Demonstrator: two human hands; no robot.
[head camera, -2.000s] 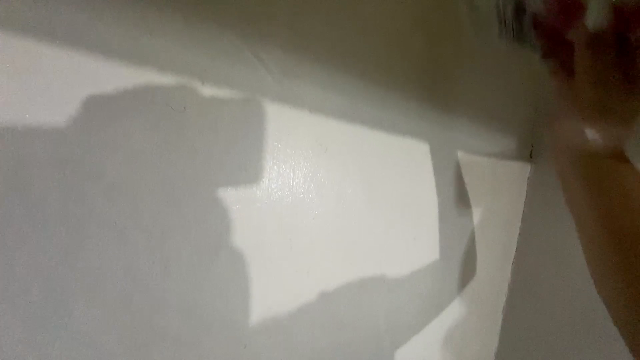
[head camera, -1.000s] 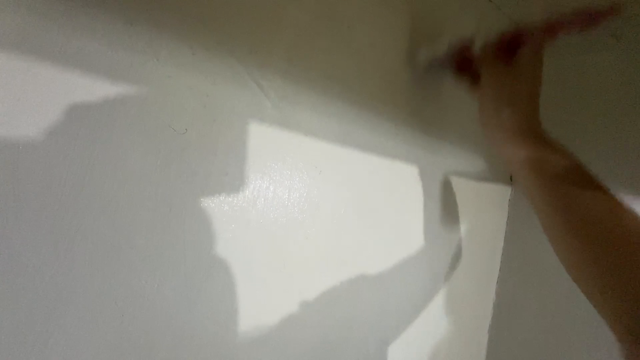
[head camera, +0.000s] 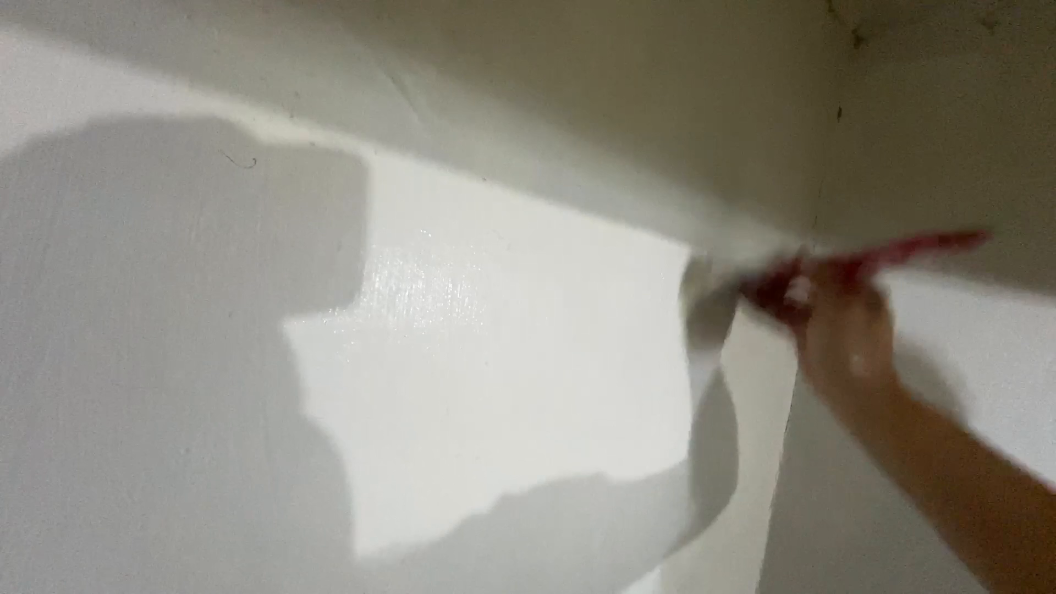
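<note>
My right hand (head camera: 850, 330) is raised from the lower right, its fingers closed round a paintbrush with a red handle (head camera: 932, 246). The handle's end points right, and the blurred bristle end (head camera: 714, 305) points left, at the white painted wall (head camera: 511, 371) close to the corner. Whether the bristles touch the wall cannot be told from the blur. A wet-looking shine (head camera: 425, 280) shows on the wall left of the brush. My left hand is out of view.
The wall meets a second wall (head camera: 973, 346) at a vertical corner on the right. A darker band (head camera: 577, 99) runs across the top, with dark specks near the upper corner. Large shadows of a head and an arm fall across the wall.
My right hand with the brush has moved down from near the top edge, where it was one second ago, to beside the corner.
</note>
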